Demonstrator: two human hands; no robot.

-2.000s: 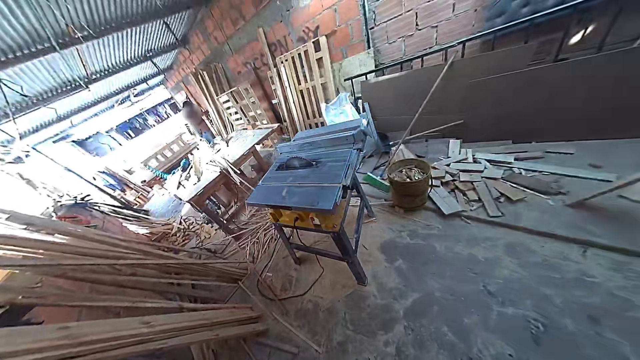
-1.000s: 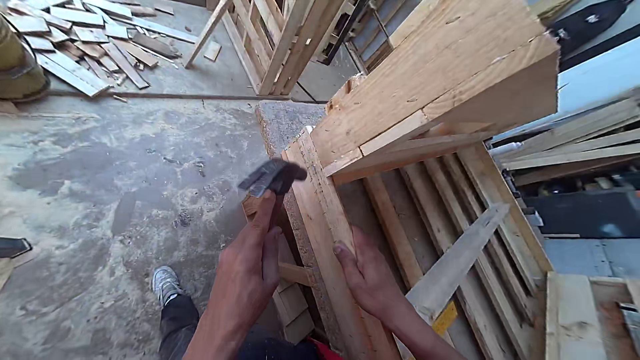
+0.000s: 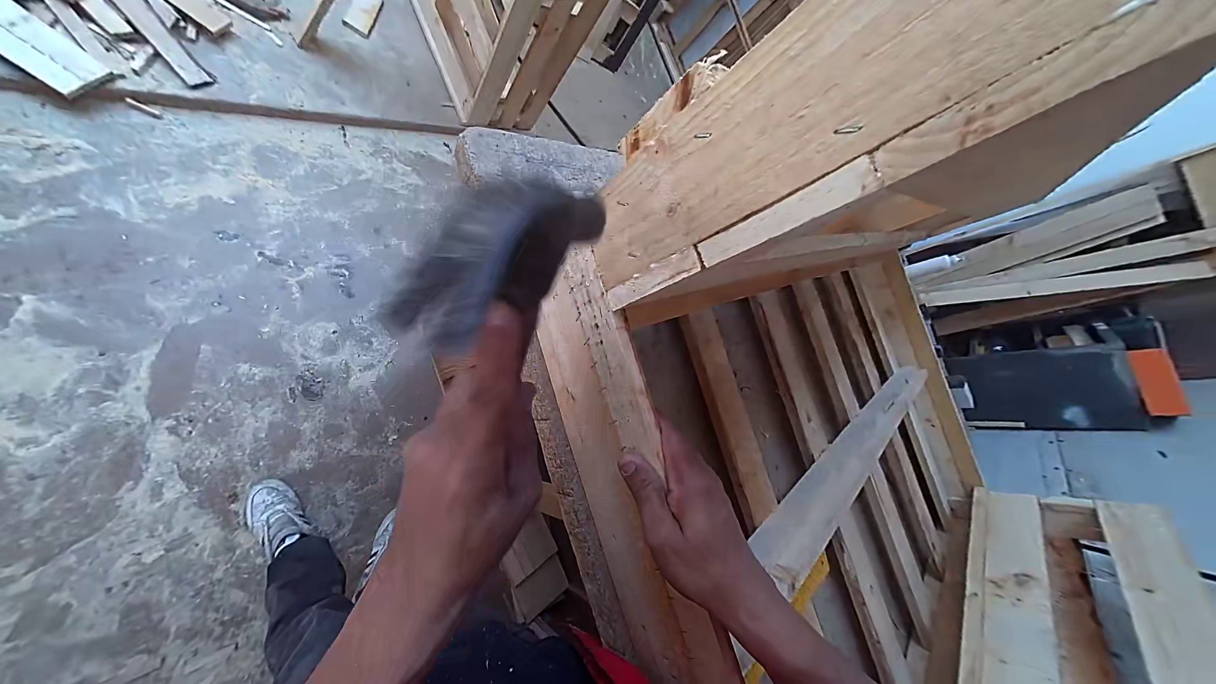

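My left hand [image 3: 470, 456] is closed around the handle of a hammer [image 3: 532, 242], whose dark head is blurred by motion. The head is beside the upper end of a wooden board [image 3: 594, 380] marked by a row of small metal fasteners. My right hand [image 3: 684, 522] grips this board's edge lower down, thumb on the near face and fingers mostly hidden behind. A broad timber piece [image 3: 779, 152] with staples meets the board's upper end at an angle. A slatted wooden frame [image 3: 736, 418] lies to the right, crossed by a loose pale slat [image 3: 841, 475].
A rough-surfaced bench edge [image 3: 541, 157] runs beneath the board. Scrap boards [image 3: 161, 38] lie on the concrete floor at upper left. Upright pallet-like frames [image 3: 503, 66] stand at the top. At right are stacked planks [image 3: 1064, 237] and a dark box [image 3: 1045, 389].
The view has swung from a table saw and scrap pile to my hands at the timber. Since one second ago, the hammer head has turned and is now blurred; my right hand still grips the board.
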